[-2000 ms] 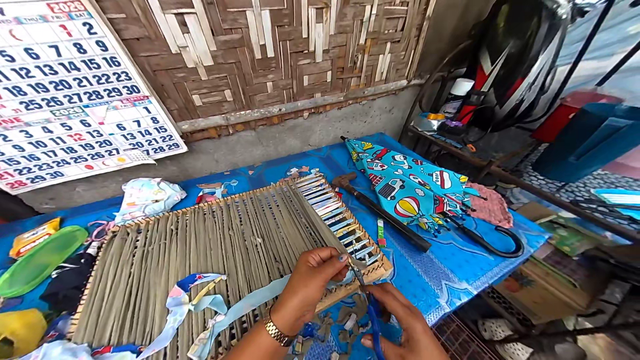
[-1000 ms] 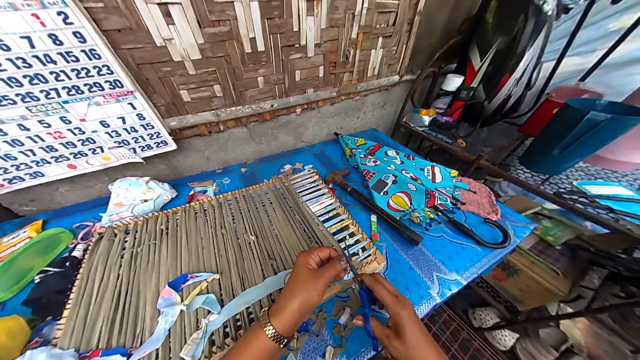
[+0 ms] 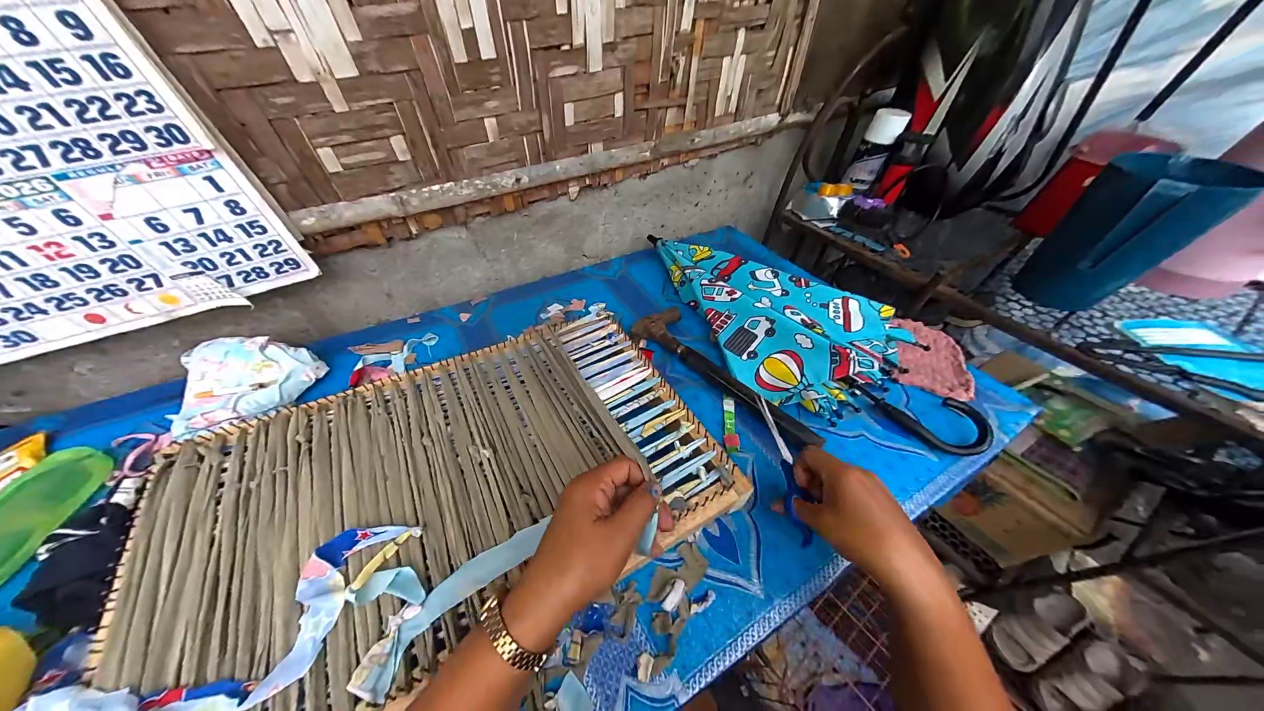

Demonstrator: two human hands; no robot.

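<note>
A wooden frame loom (image 3: 713,499) with nails along its edges lies on the table, strung with grey-brown fabric strips (image 3: 395,464) and, at its right end, pale patterned strips. My left hand (image 3: 607,518), with a gold watch at the wrist, pinches a strip end at the loom's lower right corner. A light blue fabric strip (image 3: 484,565) runs from beneath that hand leftward over the loom to a knotted, printed part. My right hand (image 3: 839,504) holds blue-handled scissors (image 3: 790,474) over the table, right of the loom, blades pointing up and away. Fabric scraps (image 3: 676,592) lie below the corner.
A folded blue printed umbrella (image 3: 780,326) and a hammer (image 3: 691,355) lie right of the loom. Bundled cloth (image 3: 242,380) sits behind it, a green plastic item (image 3: 49,504) at left. A wall calendar (image 3: 118,197) hangs at left. A shelf with bottles and a blue bin (image 3: 1131,232) stand at right.
My right hand, with the scissors, has moved right and away from my left hand and the loom's corner. My left hand stays at the corner.
</note>
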